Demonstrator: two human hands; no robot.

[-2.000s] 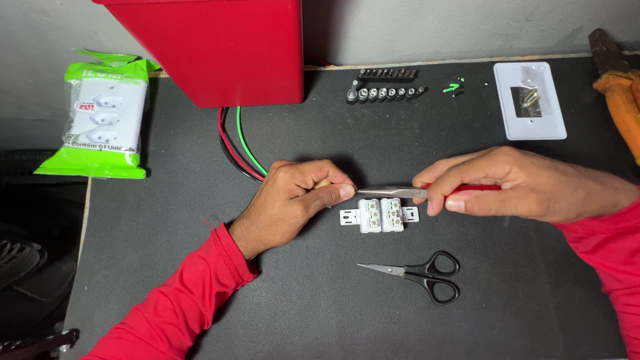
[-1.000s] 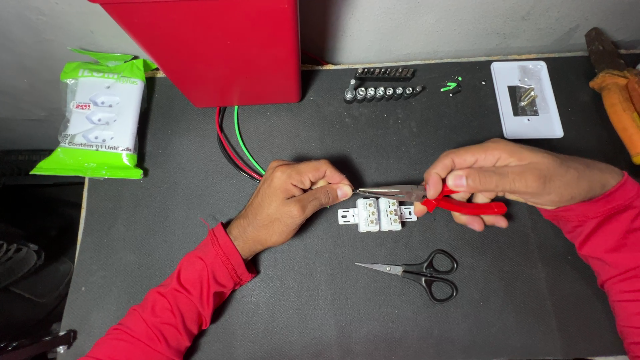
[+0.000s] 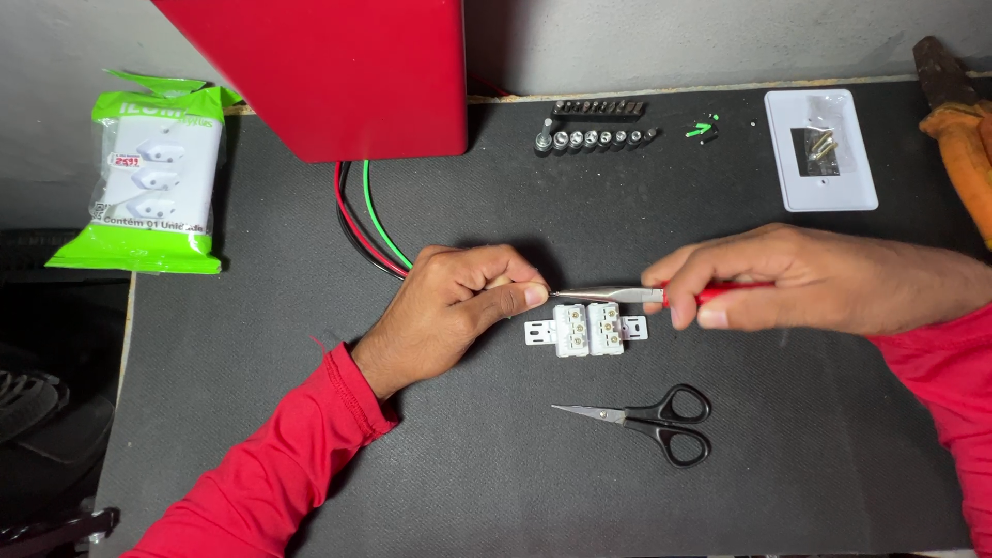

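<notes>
Red, black and green wires [image 3: 370, 232] run from under a red box to my left hand [image 3: 457, 310], whose thumb and forefinger pinch a wire end. My right hand [image 3: 790, 283] is closed on red-handled long-nose pliers [image 3: 620, 294]; their jaws look closed, with the tips at the wire end by my left fingertips. Just below the jaws lies a white socket module assembly [image 3: 589, 329] with brass-coloured screws, on a mounting strap. Scissors with black handles [image 3: 666, 422] rest on the black mat below it. Which wire is pinched is hidden by my fingers.
The red box [image 3: 364, 77] stands at the back. A green-and-white socket package [image 3: 159, 170] lies at left. Behind my hands are sockets and bits [image 3: 593, 139], green and black insulation scraps [image 3: 701, 130], and a white faceplate [image 3: 821, 194] with bagged screws. Orange-handled pliers [image 3: 957, 139] lie far right.
My right hand has closed around the pliers' handles, which stood spread one second ago. The tips remain near my left fingertips, and my left hand has barely moved.
</notes>
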